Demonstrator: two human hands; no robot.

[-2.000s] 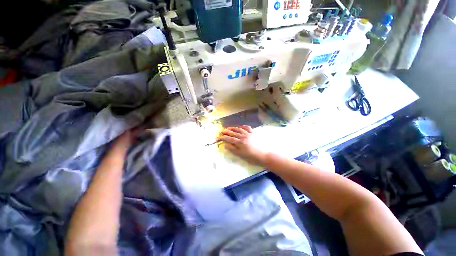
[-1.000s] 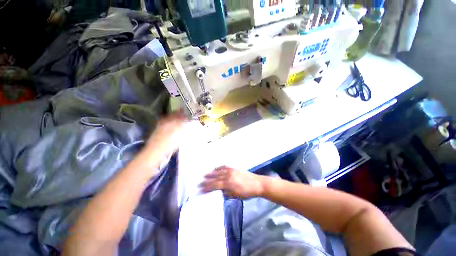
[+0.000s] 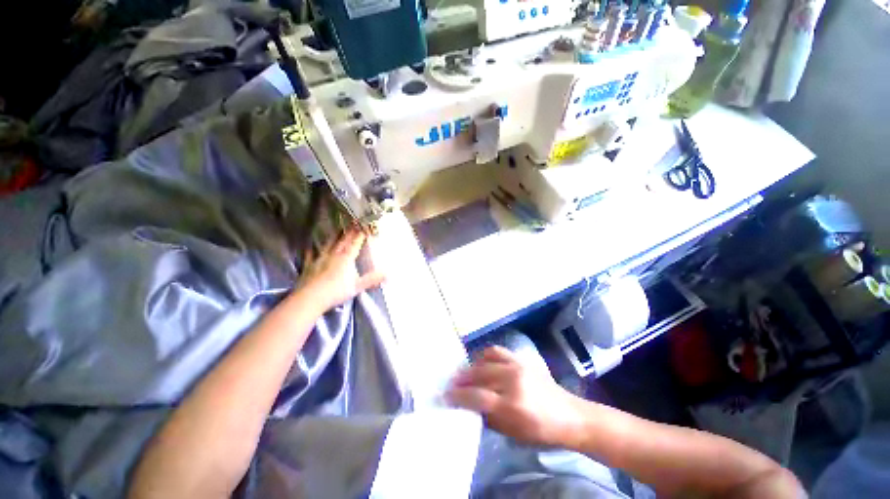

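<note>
The white heading tape runs from the needle area of the sewing machine down towards the lap, where a further white stretch lies over grey cloth. The silver-grey curtain fabric lies in shiny folds to its left. My left hand lies on the fabric and the tape's left edge, just below the presser foot, fingers spread. My right hand holds the right edge of the tape near the lap, fingers bent.
Black-handled scissors lie on the white table at the right. Thin tools lie under the machine arm. A white tape roll sits on a low frame below the table. A green bottle stands at the right rear.
My right hand has gone from the table beside the needle down to the tape near the lap. My left hand has come up onto the fabric by the presser foot. The tape now lies straighter.
</note>
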